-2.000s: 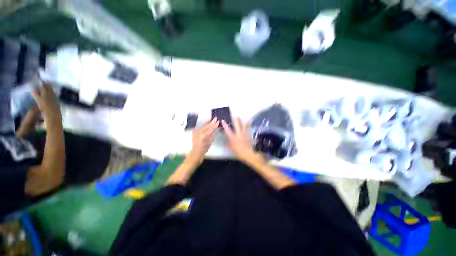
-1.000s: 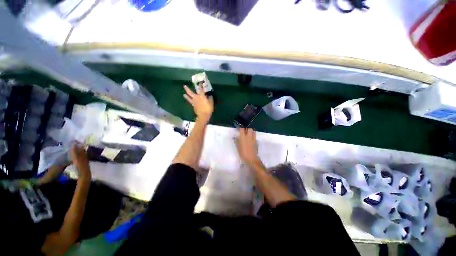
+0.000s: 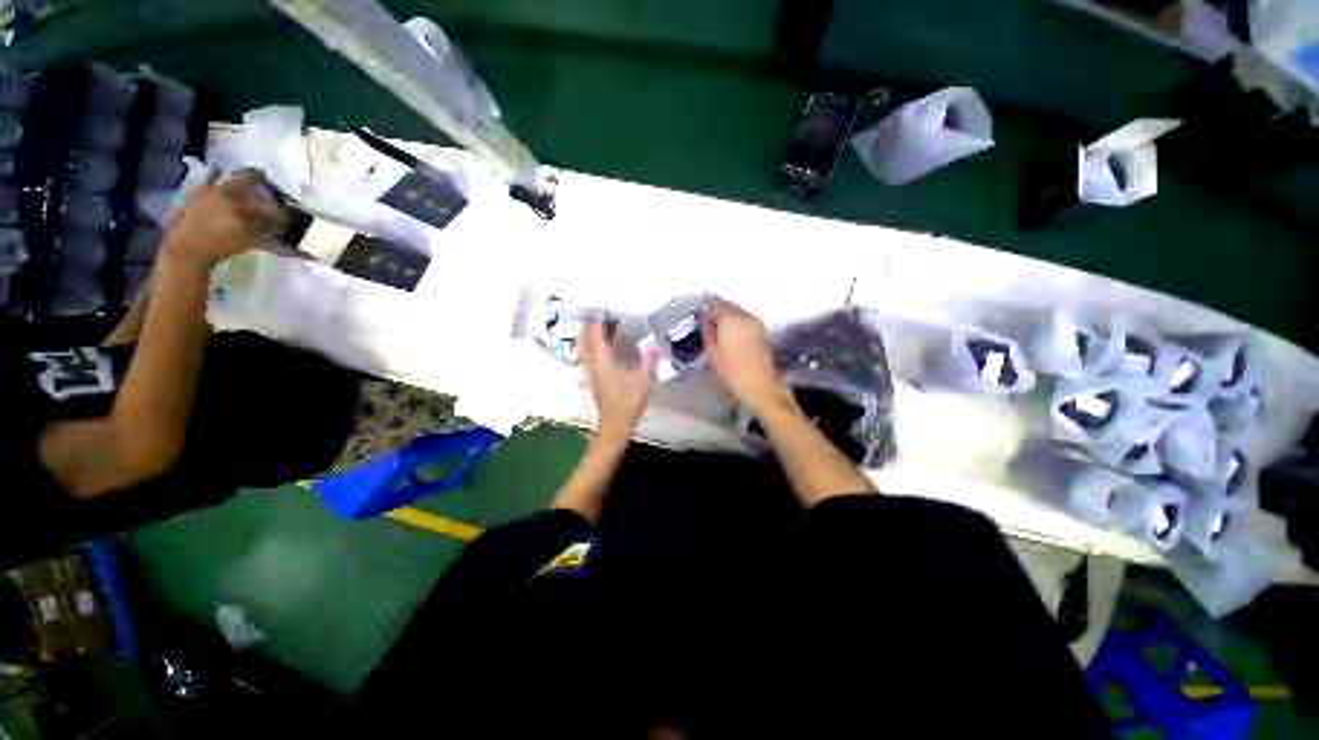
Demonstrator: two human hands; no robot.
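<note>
A small item with a pale grey rim and dark contents (image 3: 684,338), perhaps a small accessory box, is above the white bench (image 3: 637,231). My right hand (image 3: 742,356) grips its right side. My left hand (image 3: 619,382) is at its left side, with thumb and fingers apart; the thumb is close to the item, but blur hides whether it holds it. A small white piece with a black pattern (image 3: 557,327) lies left of my left hand. A clear poly bag with dark contents (image 3: 843,379) lies right of and partly behind my right forearm.
White sleeves with dark items (image 3: 1143,419) crowd the bench at right. The green belt (image 3: 666,116) carries a black box (image 3: 820,140), a white sleeve (image 3: 926,135) and an open box (image 3: 1118,171). A co-worker's arm (image 3: 152,362) and black panels (image 3: 383,260) are at left. Blue stools (image 3: 410,470) stand below.
Both hands have come back from the belt to the bench. My right hand has taken hold of the small item. The black box stays on the belt; the view has shifted.
</note>
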